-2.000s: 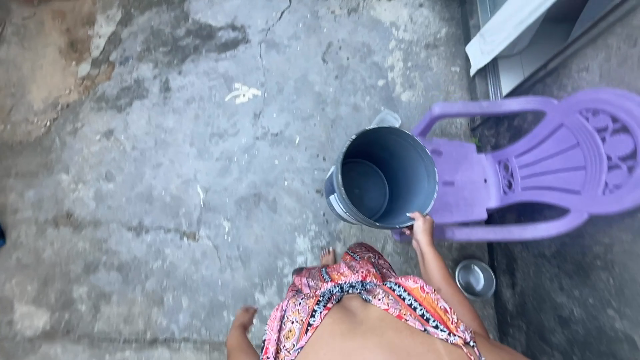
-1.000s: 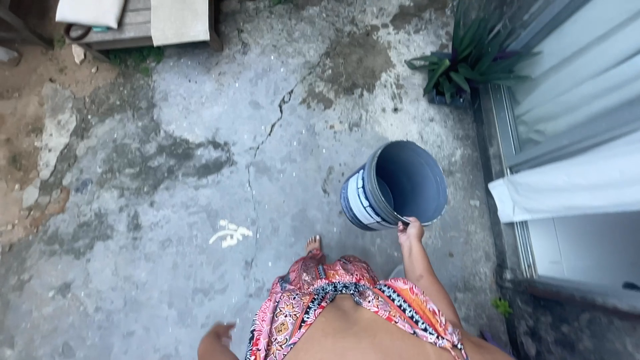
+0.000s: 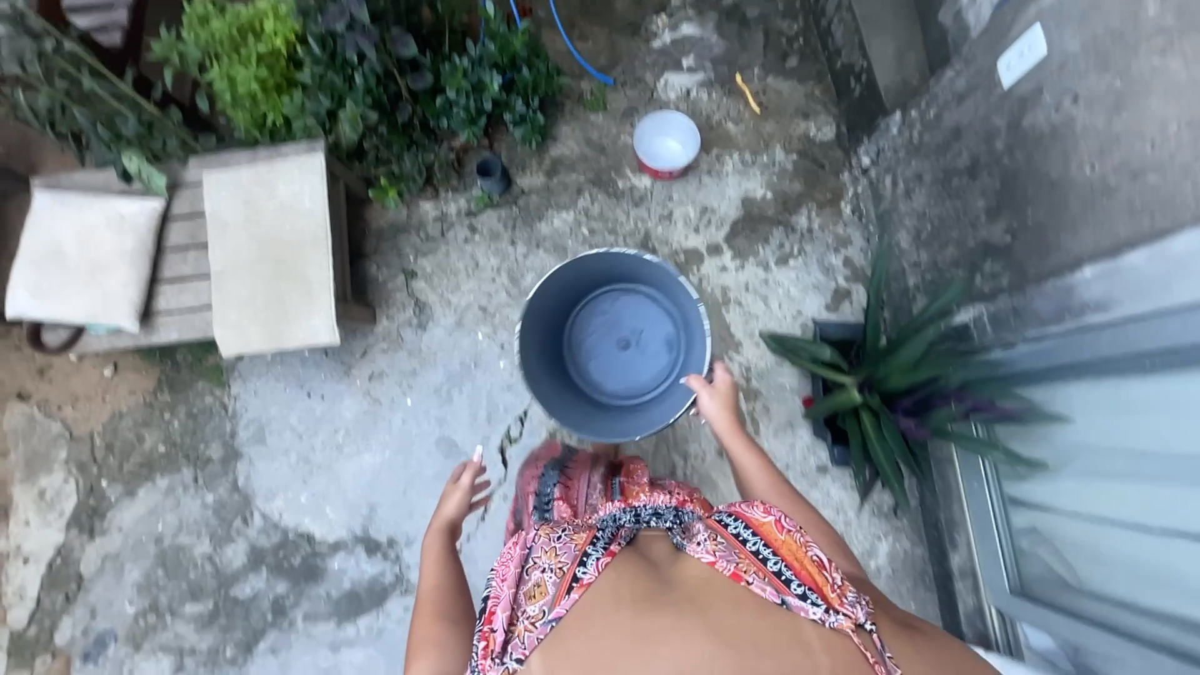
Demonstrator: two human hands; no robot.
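Note:
A large grey plastic bucket [image 3: 614, 347] is in front of my body, its round mouth facing up and nothing visible inside. My right hand [image 3: 714, 398] grips its rim at the lower right, thumb over the edge and fingers outside. My left hand [image 3: 461, 489] is to the lower left of the bucket, not touching it, with its fingers apart and nothing in it. Farther ahead a small white tub with a red outer side [image 3: 667, 142] stands on the concrete.
A wooden slatted bench [image 3: 183, 272] with pale cushions is at the left, beside leafy plants [image 3: 352, 80]. A small dark pot [image 3: 492, 175] and a blue hose [image 3: 577, 58] lie ahead. A potted spiky plant [image 3: 867, 384] stands by the glass door [image 3: 1106, 487] at the right.
The view has moved on from the purple chair to the bench and plants. My right hand has kept hold of the bucket's rim throughout. The bucket's mouth now faces me more squarely.

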